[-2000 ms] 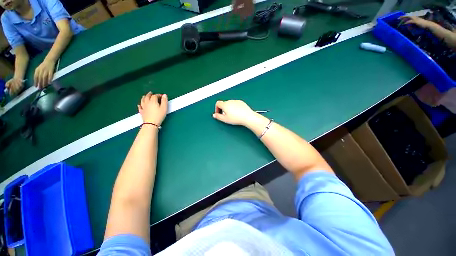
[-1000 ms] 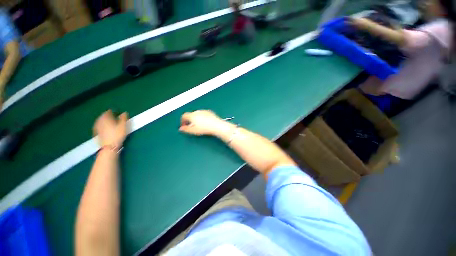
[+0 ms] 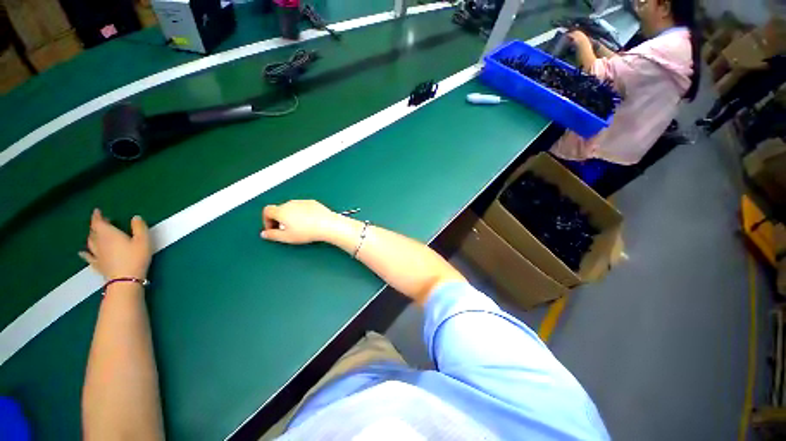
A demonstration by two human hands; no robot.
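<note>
My left hand (image 3: 119, 250) rests over the white strip at the left, fingers apart and empty. My right hand (image 3: 297, 222) is on the green bench with its fingers curled. A thin metal shaft (image 3: 350, 212) shows just beyond the right wrist; most of it is hidden, and its grip inside the fist cannot be made out clearly. A dark hair dryer (image 3: 126, 133) lies on the belt beyond my hands, its head at the left, its handle (image 3: 207, 116) pointing right, with a cord from the far end.
A blue bin (image 3: 552, 90) heaped with black parts stands at the right, beside a person in pink. A pale stick (image 3: 485, 99) and small black parts (image 3: 422, 93) lie nearer. A cardboard box (image 3: 560, 220) of black parts is below the bench edge. A white-and-black box (image 3: 191, 24) stands at the back.
The view has turned right, so the bench things shift left in the picture. The blue bin at the left has mostly left view. My left hand's fingers are more spread; the right stays curled.
</note>
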